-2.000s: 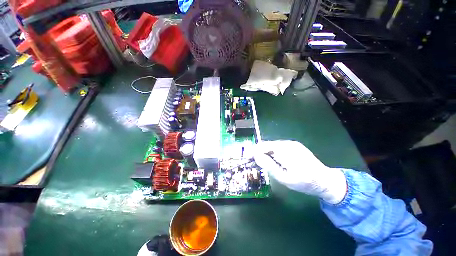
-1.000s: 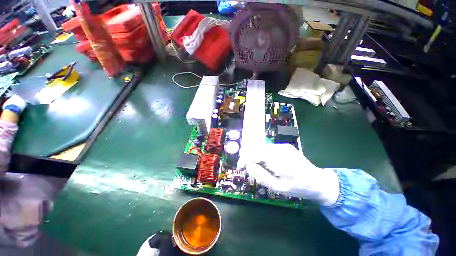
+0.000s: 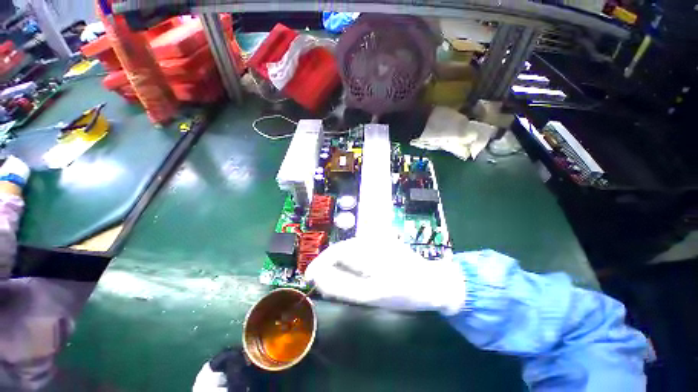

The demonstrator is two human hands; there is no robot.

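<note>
The green power board (image 3: pixel 287 207) lies on the green bench, with two tall silver-white heatsinks (image 3: pixel 375 180) and red-brown copper coils (image 3: pixel 320 210). My right hand (image 3: pixel 383 277), in a white glove, covers the board's near edge. It holds a thin stick (image 3: pixel 308 295) that reaches down into the metal cup. The cup (image 3: pixel 249 337) holds amber liquid (image 3: pixel 287 344) and stands in front of the board. My left hand (image 3: pixel 222 373), gloved white with black fingers, is at the cup's lower left side, cut off by the bottom edge.
A dark fan (image 3: pixel 386 65) and red bins (image 3: pixel 295 69) stand behind the board, with a white cloth (image 3: pixel 451 132) to their right. Black trays (image 3: pixel 643 164) with boards are at the right. Another person's hand (image 3: pixel 14 170) shows at the left bench.
My right hand has moved from over the board down and left to the cup, and the stick now dips into it. The cup has moved slightly left and up since one second ago.
</note>
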